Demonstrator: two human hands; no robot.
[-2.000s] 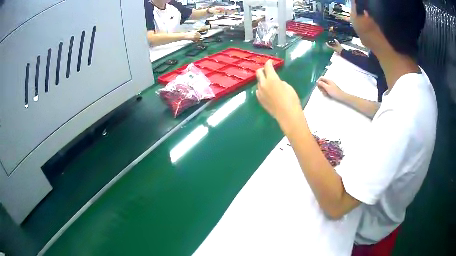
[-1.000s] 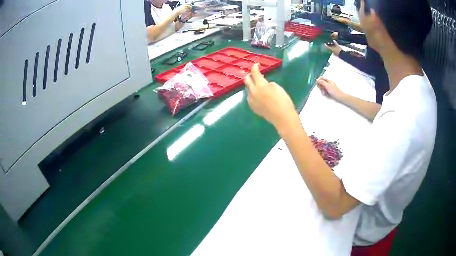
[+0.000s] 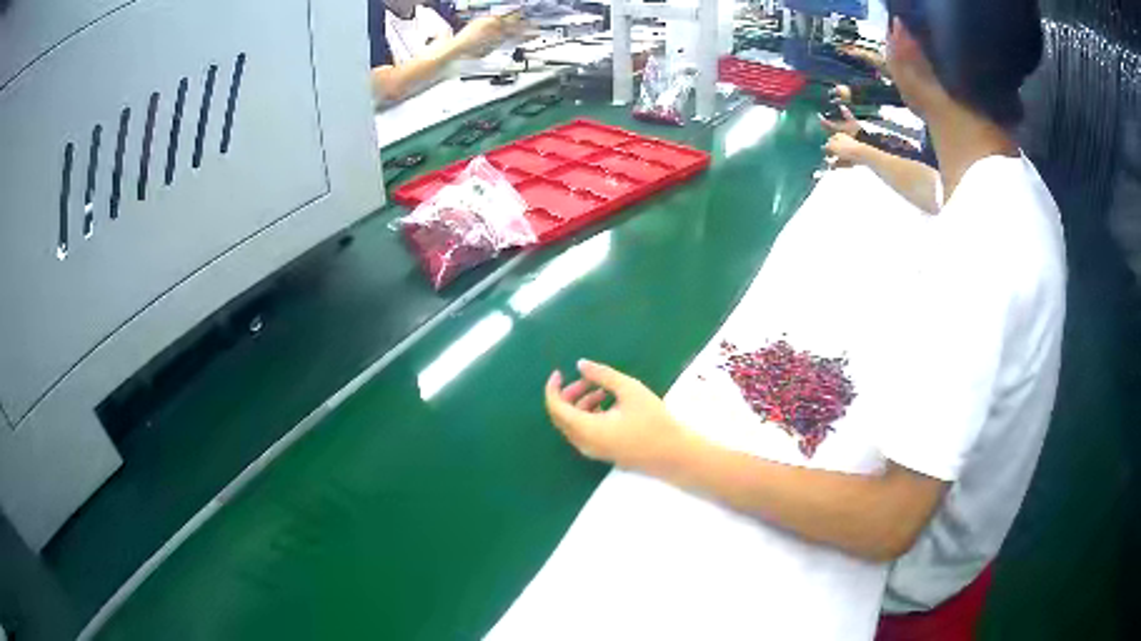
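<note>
Neither of my hands is in view. The glossy green conveyor belt (image 3: 413, 488) runs away in front of me. A white table covering (image 3: 701, 551) lies along its right side. A loose pile of small red-and-black parts (image 3: 795, 391) lies on the covering. Beyond, a shallow red compartment tray (image 3: 613, 175) rests by the belt. A crinkled clear plastic bag (image 3: 469, 225) with red contents lies over the tray's near left corner.
A seated person in a white shirt (image 3: 988, 313) is at the right; their hand (image 3: 613, 420) is over the belt. A large vented machine cabinet (image 3: 163, 163) stands at the left. Another person's arm (image 3: 432, 63), white posts, dark frames and a second red tray (image 3: 761, 79) are farther back.
The seated person's near hand has come down and toward me from beside the red tray. More of the parts pile shows. Their other hand has moved farther forward. My hands stay out of view.
</note>
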